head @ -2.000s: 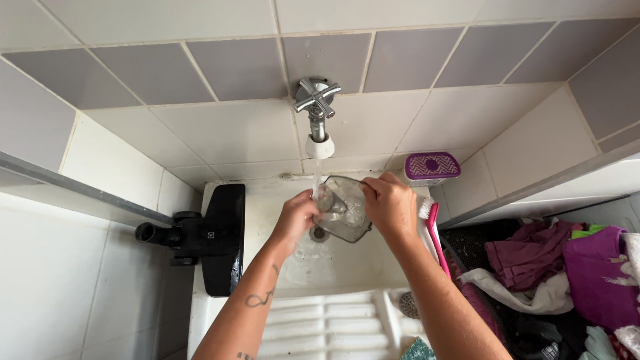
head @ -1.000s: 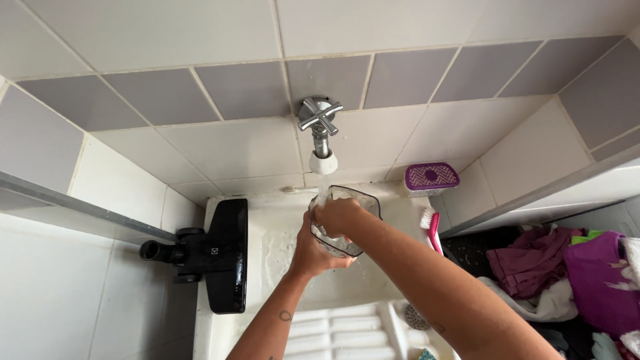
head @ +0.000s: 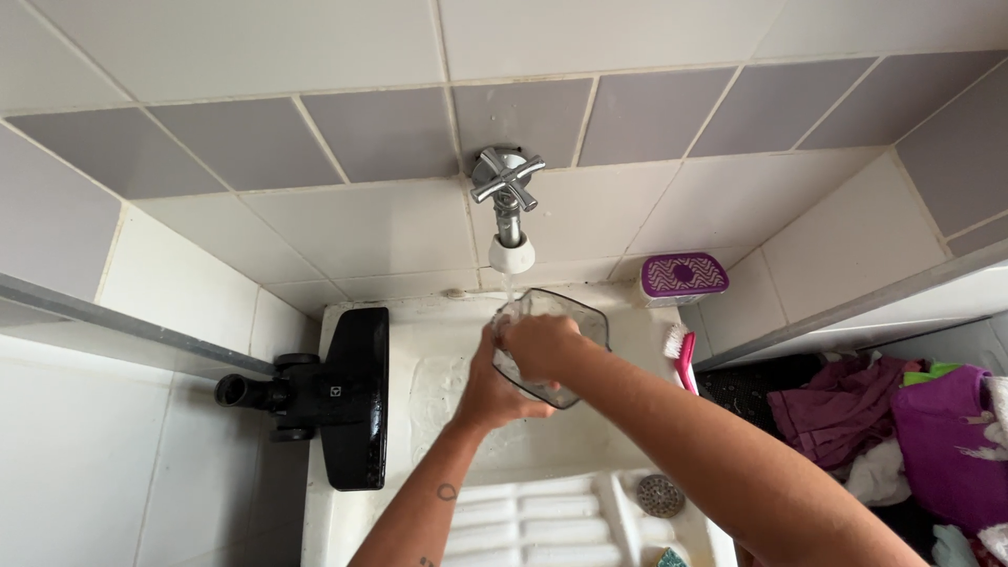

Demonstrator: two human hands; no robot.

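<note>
A clear, dark-tinted plastic container (head: 587,319) is tilted under the running chrome tap (head: 508,185) with its white spout tip. My left hand (head: 492,394) grips the container from its left and lower side. My right hand (head: 539,346) reaches inside it, fingers bent against the inner left wall, where water (head: 509,285) falls in. Whether those fingers hold anything is hidden. Both hands are over the basin of the white laundry sink (head: 425,346), which has wet patches on its floor.
A black vacuum floor head (head: 354,402) lies across the sink's left edge. At the right are a purple-lidded box (head: 683,276), a pink brush (head: 683,358), a metal drain strainer (head: 660,495) and a green sponge (head: 669,558). Clothes (head: 843,402) lie in a heap beyond the sink.
Two seconds ago my right hand was on the container's upper right rim; it has since moved inside. My left hand has shifted from the container's left side to beneath it.
</note>
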